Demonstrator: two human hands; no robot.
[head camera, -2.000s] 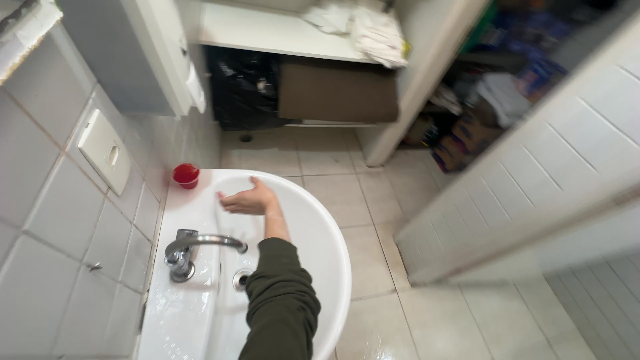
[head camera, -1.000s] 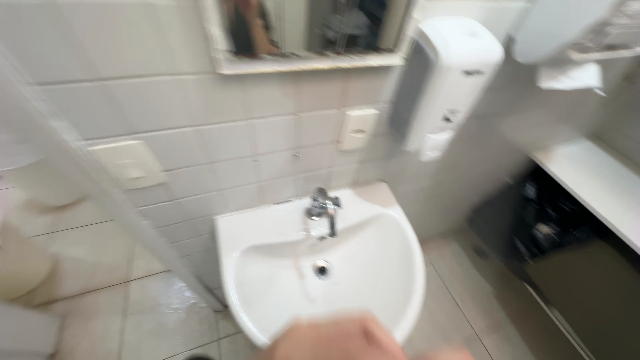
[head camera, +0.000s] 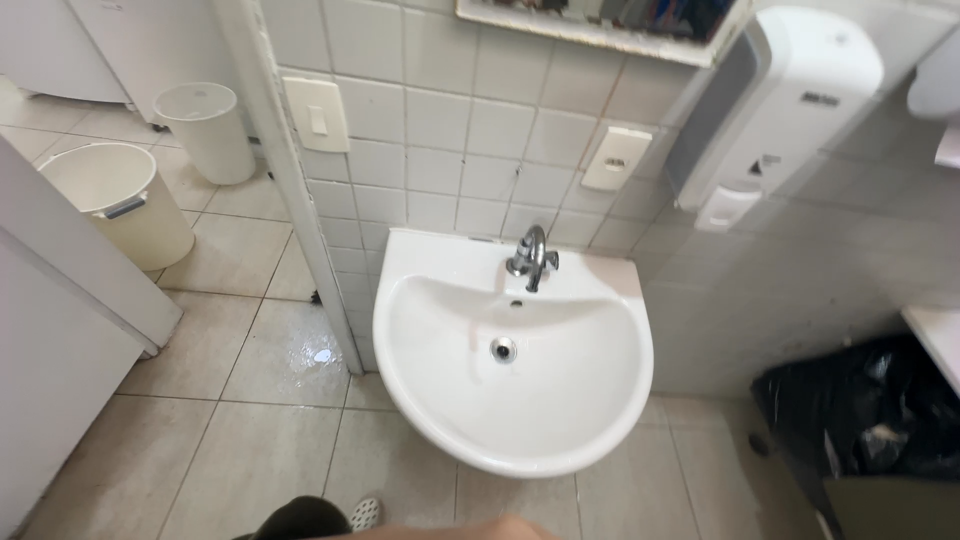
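A blurred strip of my bare skin (head camera: 480, 529) crosses the bottom edge, in front of the white washbasin (head camera: 517, 420) and lower than its rim. Whether it is my left or my right hand, or a forearm, cannot be told. No fingers show, and anything held is out of sight. Dark cloth (head camera: 304, 517) adjoins its left end. A chrome tap (head camera: 535, 259) stands at the back of the basin, its spout curving down above the bowl. The drain (head camera: 503, 350) is uncovered, and no running water is visible.
A white wall dispenser (head camera: 795, 97) hangs right of the mirror frame (head camera: 592, 37). Two pale buckets, one with a grey grip (head camera: 150, 232), the other behind it (head camera: 214, 142), stand left beyond a door frame (head camera: 300, 195). Wet floor tile (head camera: 300, 352) glistens. Black plastic (head camera: 870, 405) lies at right.
Two seconds ago a hand reached over the basin with spread fingers; now only skin shows at the bottom edge. The red cup then on the basin's edge is gone from there. The view has swung round.
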